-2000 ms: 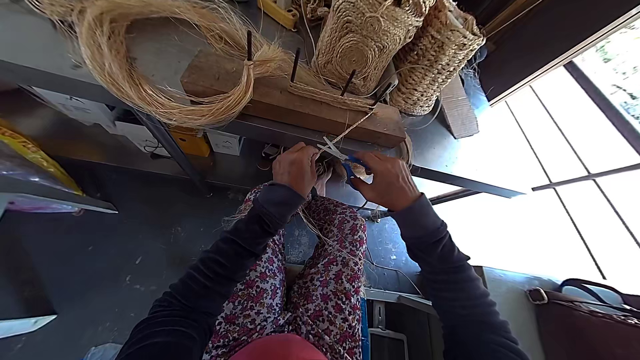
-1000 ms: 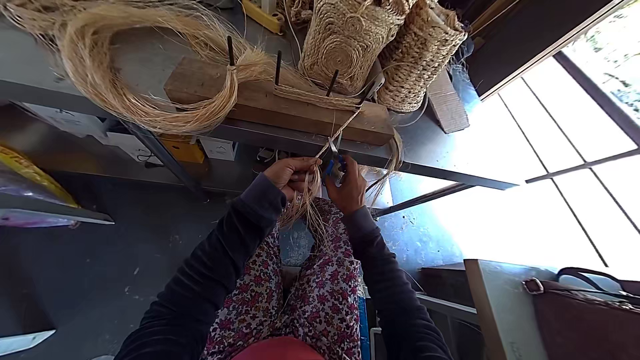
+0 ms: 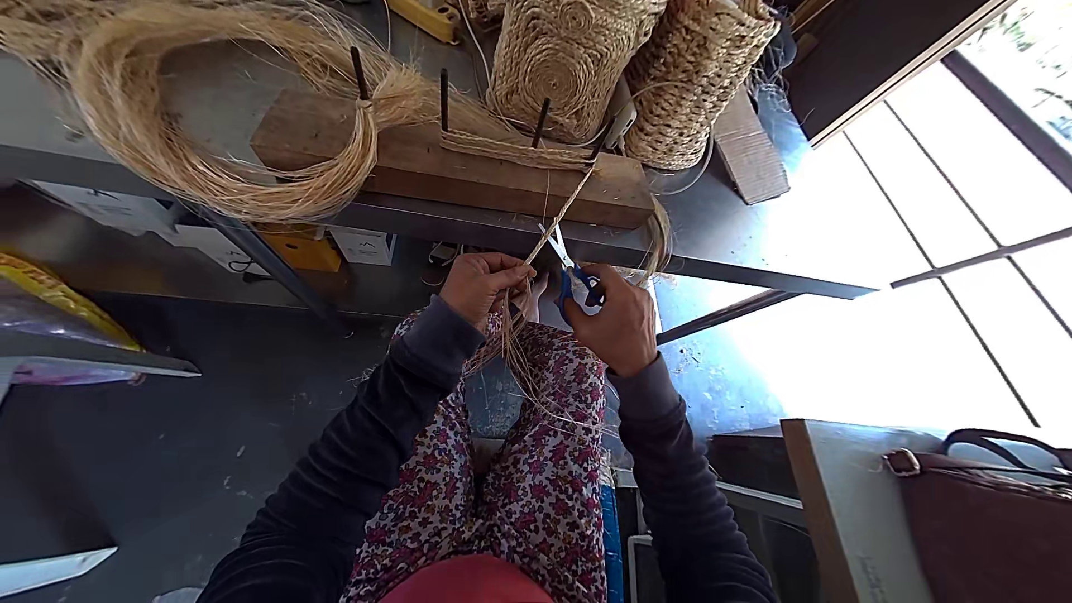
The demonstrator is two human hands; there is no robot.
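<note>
My left hand [image 3: 486, 287] pinches the lower end of a braided fibre cord [image 3: 563, 211], with loose strands hanging beneath it over my lap. The cord runs taut and slanting up to the rightmost of several dark metal pegs [image 3: 445, 99] in a wooden block [image 3: 502, 180]; more cord is stretched along the pegs. Blue-handled scissors [image 3: 563, 249] are in my right hand [image 3: 618, 318], fingers in the loops, their blades partly apart beside the cord. A hank of pale plant fibre [image 3: 126, 126] loops round the leftmost peg.
Two woven fibre baskets [image 3: 557, 75] stand behind the block on the metal table [image 3: 720, 272]. A wooden piece [image 3: 748, 151] lies to their right. Boxes [image 3: 364, 243] sit on the shelf below. At the lower right is a brown bag [image 3: 992, 519] beside a board [image 3: 854, 502].
The scissors, earlier held across near my left hand, now point up along the cord. Two seconds ago my hands were closer together; the braided cord now shows more plainly between the peg and my left hand.
</note>
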